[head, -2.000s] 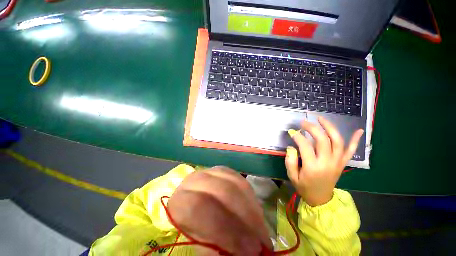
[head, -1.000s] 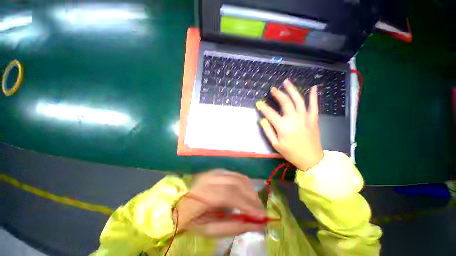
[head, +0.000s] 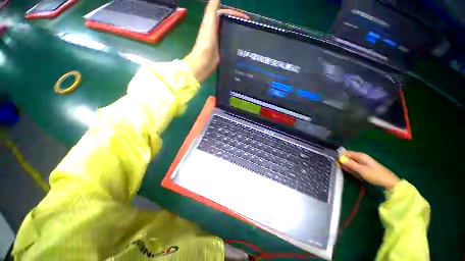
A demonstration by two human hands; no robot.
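Observation:
An open laptop (head: pixel 255 168) lies on an orange-red pad (head: pixel 191 142) with a white sheet (head: pixel 337 204) under its right side. Its dark screen (head: pixel 306 81) shows Chinese text, blue buttons, a long white bar and green and red blocks. My left hand (head: pixel 206 48) is at the screen's upper left corner, fingers partly behind the edge; its grip is not clear. My right hand (head: pixel 364 167) is at the laptop's right edge near the hinge, fingertips together, with yellow on a fingertip. The plug is not distinct. A red wire (head: pixel 354 211) runs below that hand and along the front edge.
Another laptop on a red pad (head: pixel 153 35) stands at the back left, with part of one more beside it. A further laptop screen (head: pixel 372 30) and a red-edged pad (head: pixel 406 114) are behind and right. A yellow tape roll (head: pixel 68 82) lies on the green bench (head: pixel 127 76).
My left hand has risen from my lap to the screen's upper left corner. My right hand has left the keyboard for the laptop's right edge. The view has turned and shows more of the screen.

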